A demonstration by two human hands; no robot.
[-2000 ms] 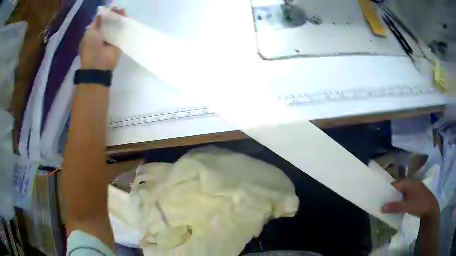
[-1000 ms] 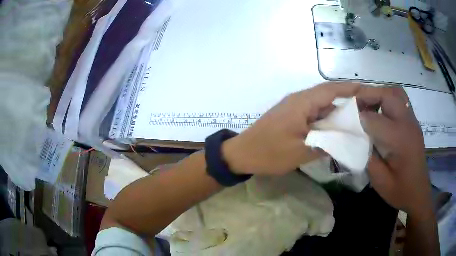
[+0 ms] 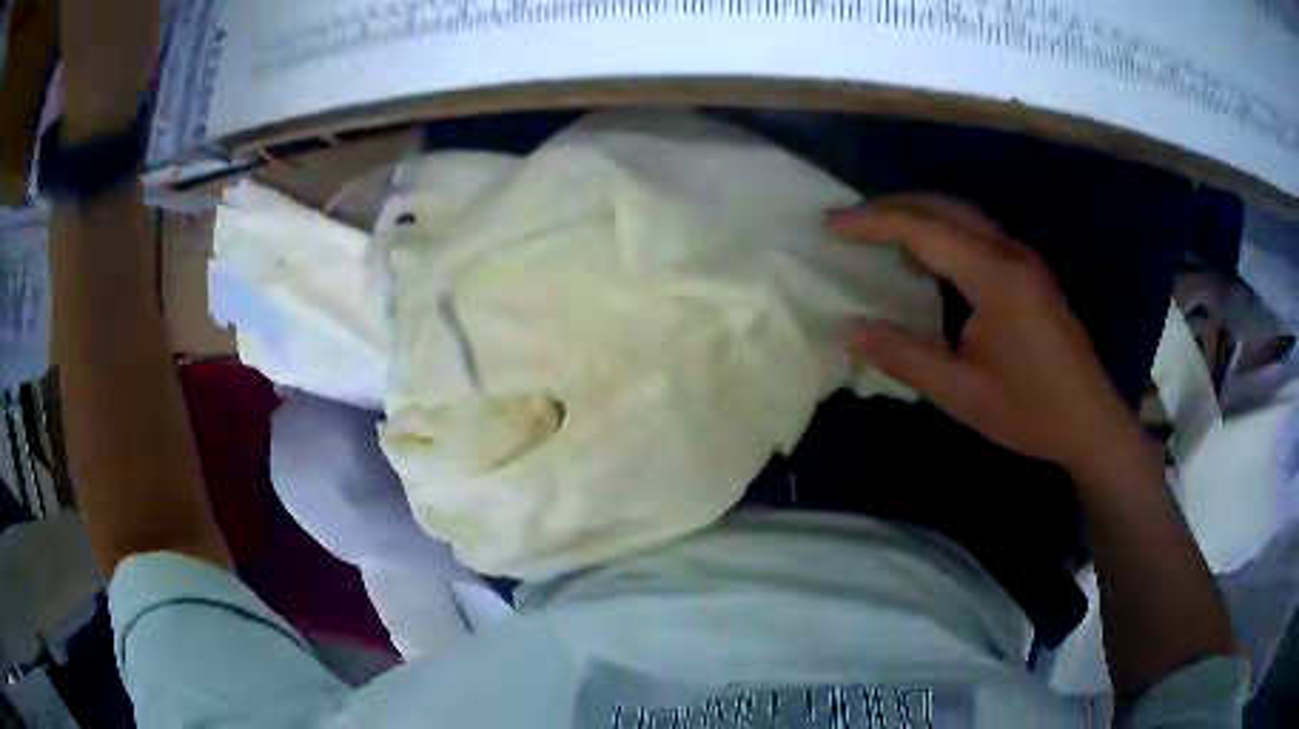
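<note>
A crumpled cream garment piece lies on my lap below the table's front edge. My right hand is at the garment's right side, its thumb and fingers apart around the fabric's edge; whether it grips the cloth is unclear. My left arm reaches up along the left side, with a dark band at the wrist. My left hand is cut off by the top edge of the picture. The white strip seen earlier is not in my right hand.
The table's front edge with a printed measuring scale crosses the top. White fabric hangs left of the garment. White pieces and other items lie at the right. A dark red surface shows at lower left.
The view has tilted down to my lap. The white piece has left my hands. My hands have moved apart, the left up and left out of view, the right down to the garment.
</note>
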